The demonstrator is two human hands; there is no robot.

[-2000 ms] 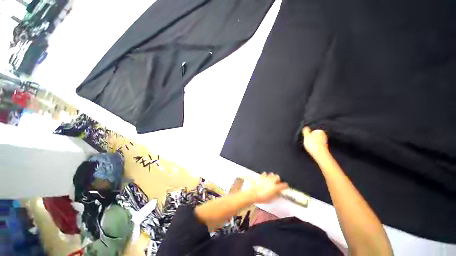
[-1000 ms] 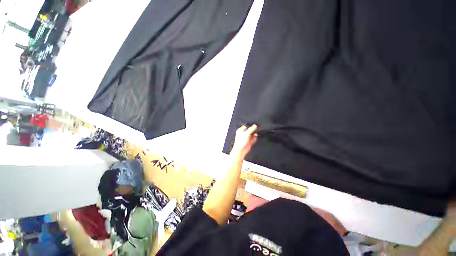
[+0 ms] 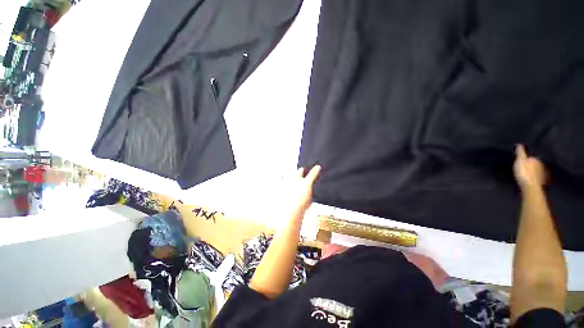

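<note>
The black fabric lies over the white table, rippled in its middle and towards the right. My left hand is at its near left corner, fingers at the edge; whether it pinches the cloth cannot be told. My right hand is on the fabric at the right, slightly blurred, beside a fold; its grip is unclear. A brassy bar lies along the table's near edge, between my arms.
Separate cut black pieces lie on the table at the left, beyond a white gap. Below the near edge are fabric scraps on the tan floor, cloth bundles and a white surface at the lower left.
One hand has stayed near the fabric's near left corner. The other has moved from the lower right rim up onto the fabric. The ripples have shifted and the left edge lies straighter.
</note>
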